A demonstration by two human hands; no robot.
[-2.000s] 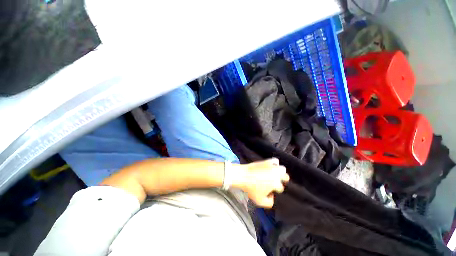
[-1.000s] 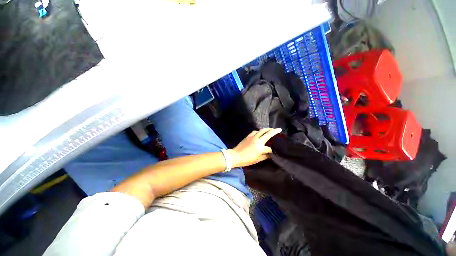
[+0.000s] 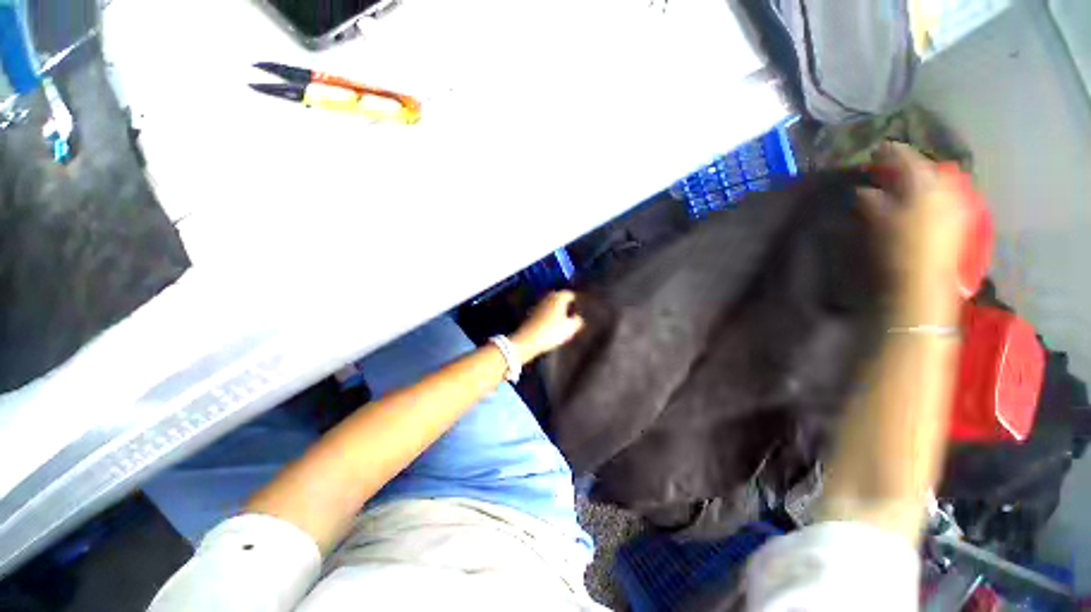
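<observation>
A large dark garment panel (image 3: 718,323) hangs spread between my two hands, over the floor area right of the table. My left hand (image 3: 553,324) is closed on its left edge, beside the table's front edge. My right hand (image 3: 912,197) is blurred and raised at the upper right, gripping the panel's upper right part; its fingers are not clear. The panel hides most of the blue crate (image 3: 756,171) behind it.
The white table (image 3: 395,203) bears thread snips (image 3: 341,96), a black phone (image 3: 317,12) and dark cloth (image 3: 66,227) at the left. Red stools (image 3: 1011,377) stand right, near dark fabric. Another blue lattice (image 3: 688,568) shows below. A grey object (image 3: 843,54) is at the top.
The panel has been lifted and spread from its low, lengthwise position. My right hand has come into full view, raised. My left hand has moved up and left. The view has shifted, showing snips and phone.
</observation>
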